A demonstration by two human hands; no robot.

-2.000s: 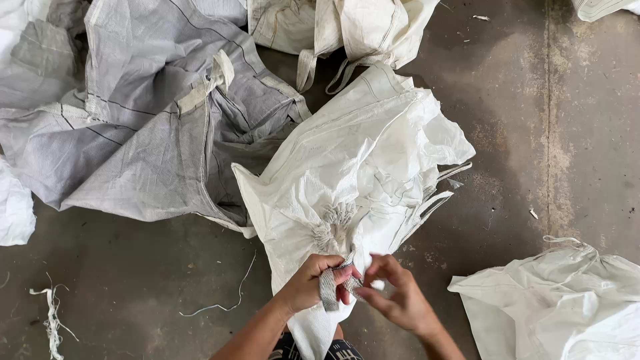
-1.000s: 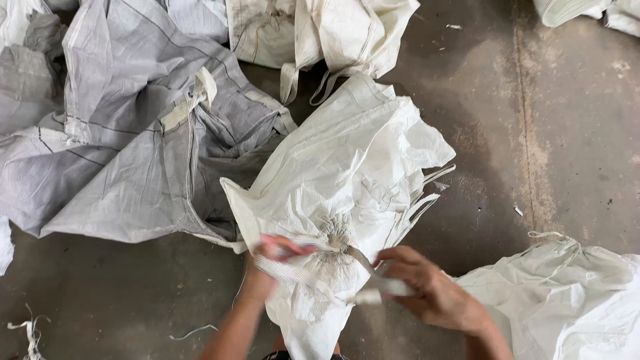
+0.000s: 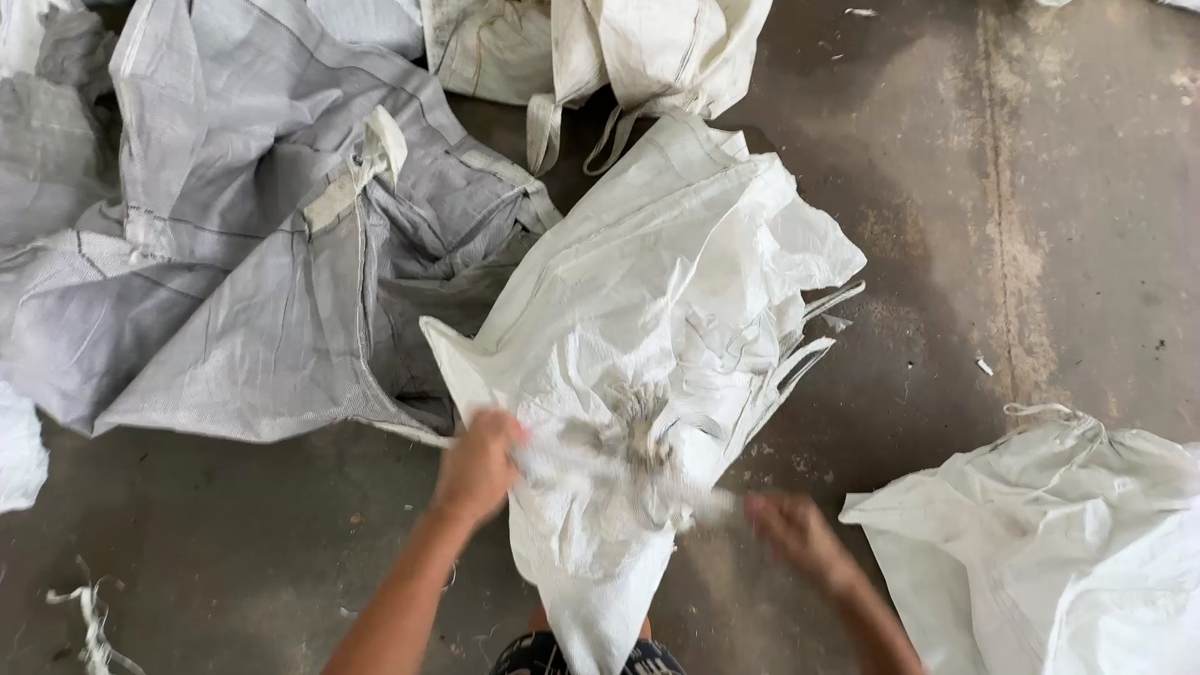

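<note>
A white woven plastic sack [image 3: 647, 253] lies in front of me, its fabric bunched into a gathered knot [image 3: 642, 427] near the middle. My left hand [image 3: 480, 464] is closed on one end of a pale fabric strap [image 3: 572, 461], left of the knot. To the right of the knot, my right hand [image 3: 797, 534] grips the other end, which is blurred by motion. The strap stretches between both hands across the bunched fabric; how it passes around the knot is too blurred to tell. The sack's lower corner hangs between my legs.
A large grey woven sack [image 3: 253, 347] lies at the left, touching the white one. Cream sacks with loops [image 3: 656, 47] lie at the top. Another white sack [image 3: 1050, 544] is at the lower right. Loose white threads [image 3: 94, 628] lie on the stained concrete floor [image 3: 919, 394].
My hands were together at the strap two seconds ago; they have moved apart to either side of the knot, with the strap pulled out between them.
</note>
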